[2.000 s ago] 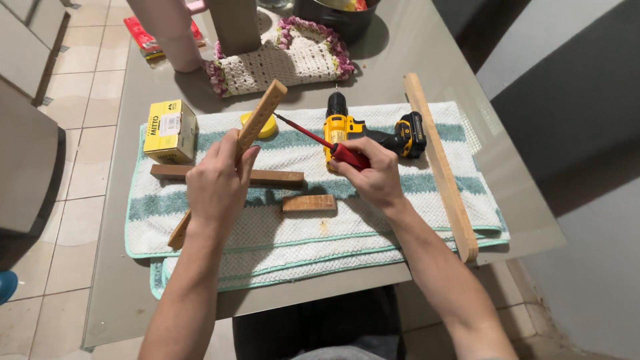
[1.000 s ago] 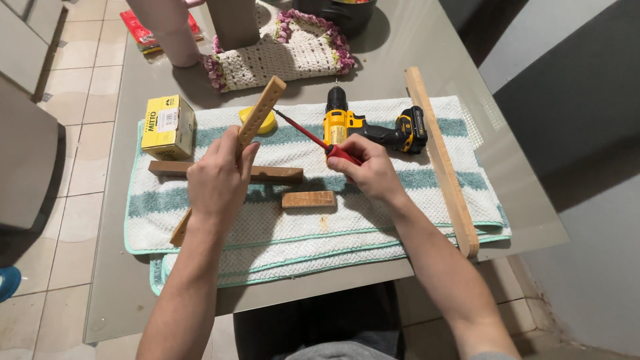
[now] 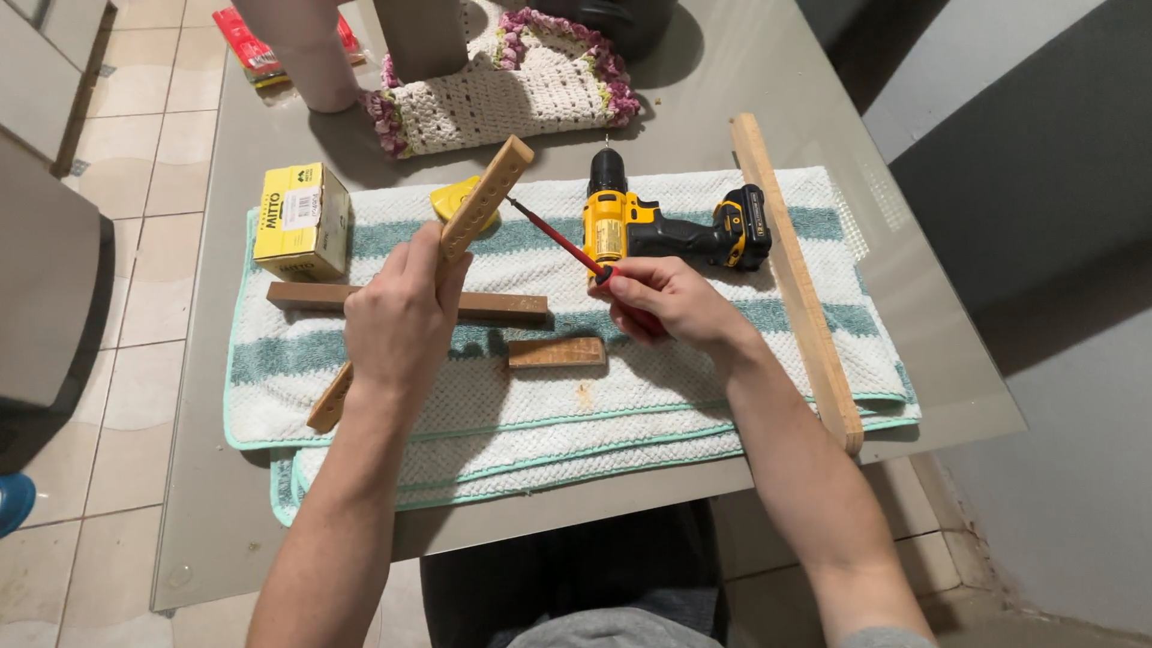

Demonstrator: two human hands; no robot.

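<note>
My left hand [image 3: 402, 306] grips a wooden strip [image 3: 486, 193] with a row of holes, held slantwise above the towel. In my right hand [image 3: 670, 301] is a red screwdriver [image 3: 562, 241], its tip close to the holed strip's upper part; whether they touch I cannot tell. Behind the strip lies a yellow tape measure [image 3: 453, 196], partly hidden. A yellow and black cordless drill [image 3: 607, 225] rests on its side beyond my right hand. A brown wooden bar [image 3: 504, 309] passes behind my left hand, and a short wooden block [image 3: 557, 352] lies between my hands.
A striped towel [image 3: 576, 450] covers part of the glass-topped table [image 3: 207, 504]. One long wooden strip [image 3: 792, 279] lies at the right and a yellow box [image 3: 301, 220] at the left. Farther back are a crocheted cloth [image 3: 513, 99], a pink tumbler [image 3: 310, 54] and a red packet [image 3: 247, 45].
</note>
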